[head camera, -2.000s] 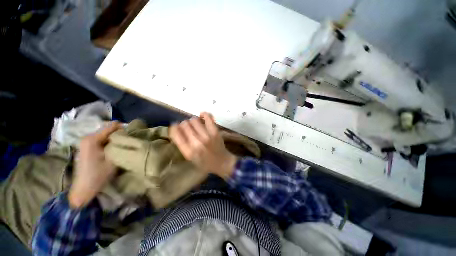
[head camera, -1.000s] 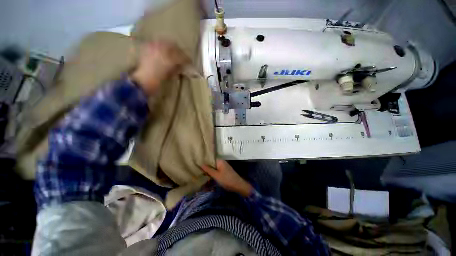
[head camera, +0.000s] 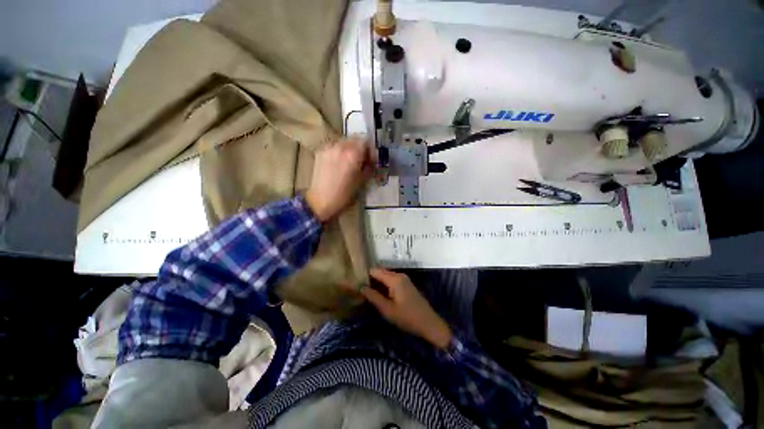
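Note:
A tan cloth garment piece (head camera: 251, 159) lies in folds over the left part of the white machine table and hangs over its front edge. My left hand (head camera: 342, 178) is closed on the cloth just left of the needle area, its fingertips close to the presser foot. My right hand (head camera: 405, 307) pinches the cloth's right edge between thumb and fingers at the table's front edge. The white JUKI sewing machine (head camera: 503, 84) stands right of the cloth. The needle and presser foot are partly hidden by the left hand and machine head.
Thread snips (head camera: 549, 192) and a pink-purple stick (head camera: 625, 209) lie on the machine bed. A tan pile (head camera: 611, 387) with a white card (head camera: 616, 333) is low at the right. Off-white cloth (head camera: 250, 365) lies beside my lap.
The cloth has gone from my lap onto the table and now lies spread there. My left hand has moved right and down to the needle area. My right hand stays at the front edge.

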